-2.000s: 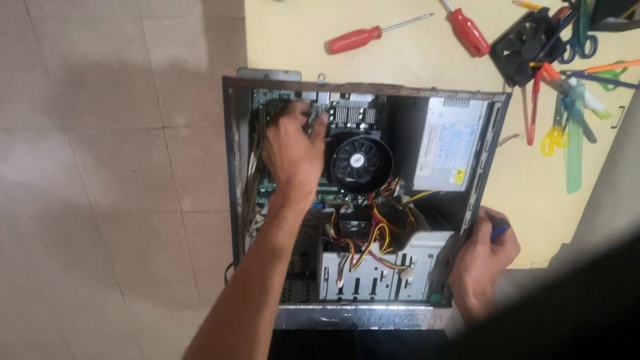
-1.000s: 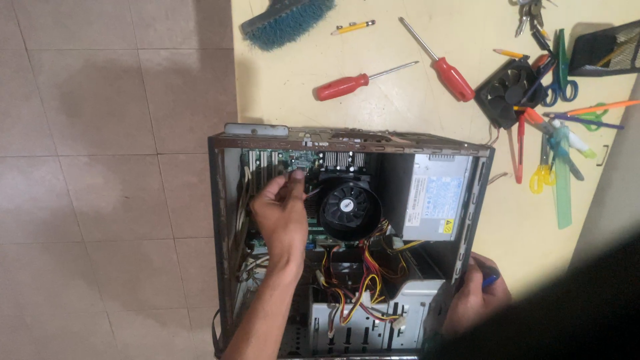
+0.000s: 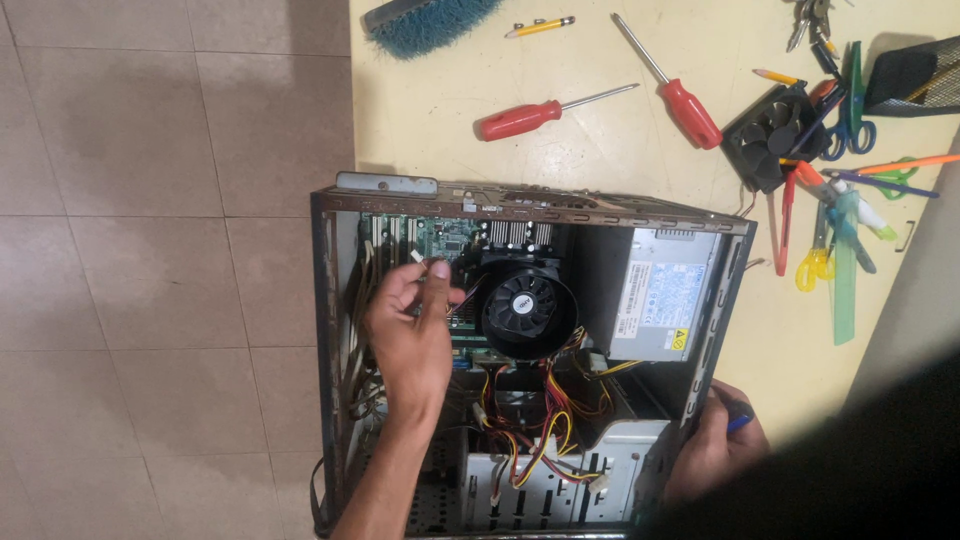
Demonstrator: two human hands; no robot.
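Observation:
My left hand point(image 3: 416, 322) is inside an open desktop computer case point(image 3: 325, 337), above the green motherboard point(image 3: 450, 240). Its thumb and fingers pinch a thin cable with a small white connector point(image 3: 418, 257) at its end. Just right of the fingers is the round black CPU cooler fan point(image 3: 523, 304). A silver power supply point(image 3: 664, 292) sits in the case's upper right. Red, yellow and black power cables point(image 3: 551, 435) lie over the metal drive cage point(image 3: 555, 487). My right hand point(image 3: 720, 442) is at the case's right edge, its fingers closed around a blue pen-like object point(image 3: 740, 417); the rest of that object is hidden.
Beyond the case on the table point(image 3: 442, 165) lie two red-handled screwdrivers point(image 3: 521, 121), a blue brush point(image 3: 431, 26), a pencil point(image 3: 541, 27) and a loose black fan point(image 3: 772, 135). Scissors point(image 3: 851, 127), pens, a green ruler point(image 3: 844, 270) and a mesh holder point(image 3: 919, 75) are at right. Tiled floor point(image 3: 150, 285) is at left.
The white connector now shows clearly above my left fingertips; it was not plain in the earlier frames. My right hand stays at the case's right edge. The view has shifted.

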